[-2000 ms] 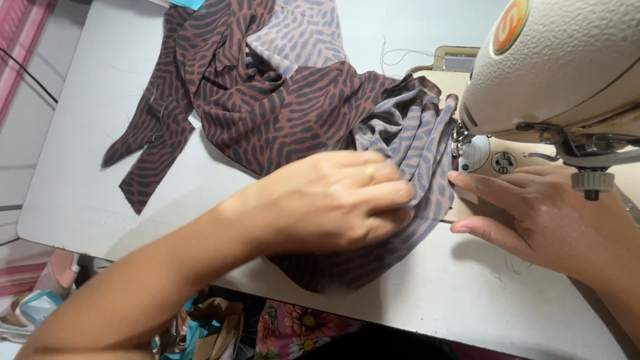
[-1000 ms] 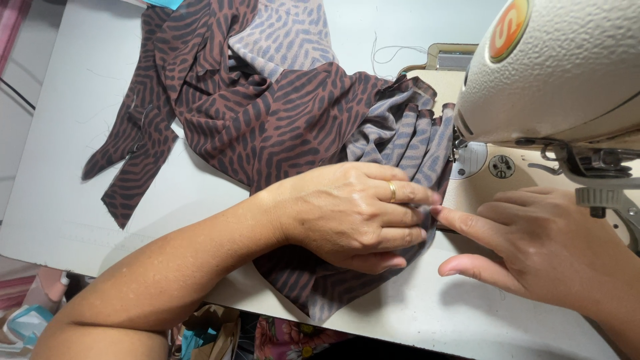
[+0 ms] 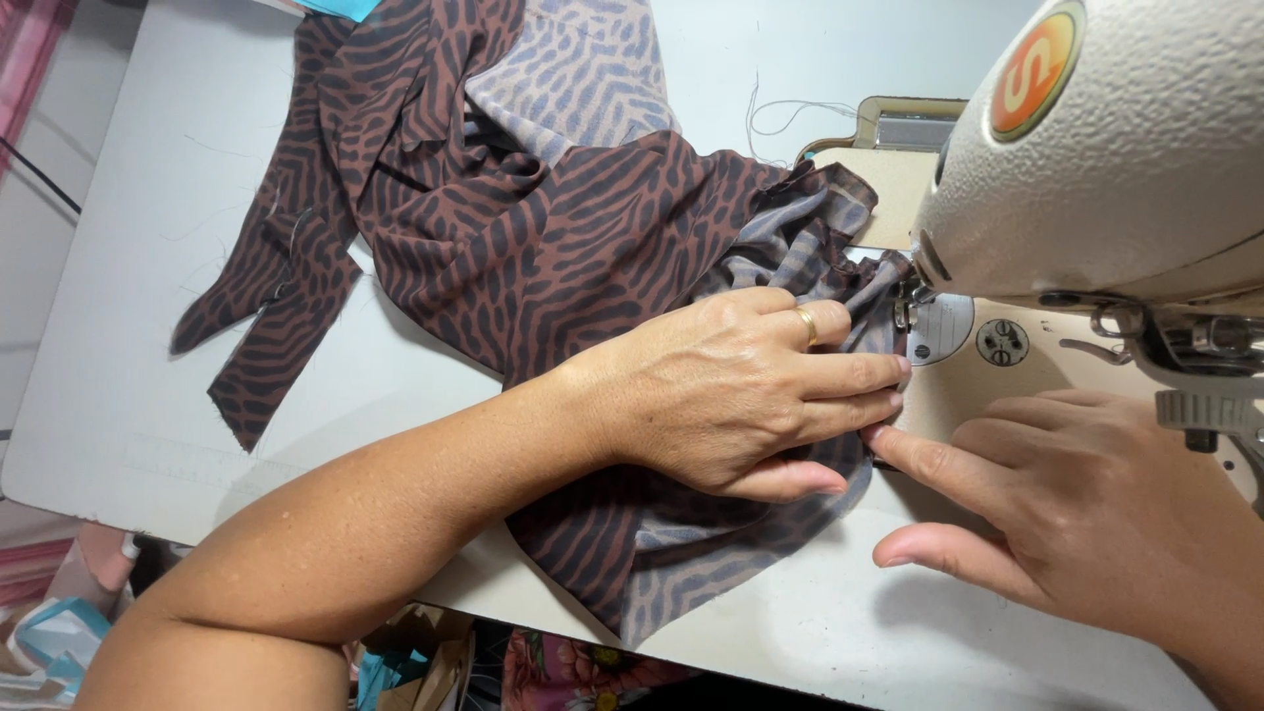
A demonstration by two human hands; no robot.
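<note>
A brown and black animal-print fabric (image 3: 592,257) lies across the sewing table, its paler wrong side folded up near the sewing machine (image 3: 1096,168). Its gathered edge reaches the presser foot (image 3: 903,304) beside the metal needle plate (image 3: 940,331). My left hand (image 3: 741,395), with a ring on one finger, rests flat on the fabric, fingertips at the edge just below the foot. My right hand (image 3: 1027,484) lies on the machine bed, its index fingertip touching the fabric edge beside the left fingertips, thumb spread. Neither hand visibly grips the cloth. The needle tip cannot be made out.
Loose thread (image 3: 790,114) curls behind the bed near a metal-framed opening (image 3: 908,123). Narrow fabric ends (image 3: 286,336) spread at the left of the white table (image 3: 148,415). Below the front edge are fabric scraps (image 3: 395,671) and floral cloth (image 3: 583,671).
My left hand has moved from over the folded cloth to its edge by the foot, and its fingers have straightened. The right hand has shifted slightly down, away from the foot.
</note>
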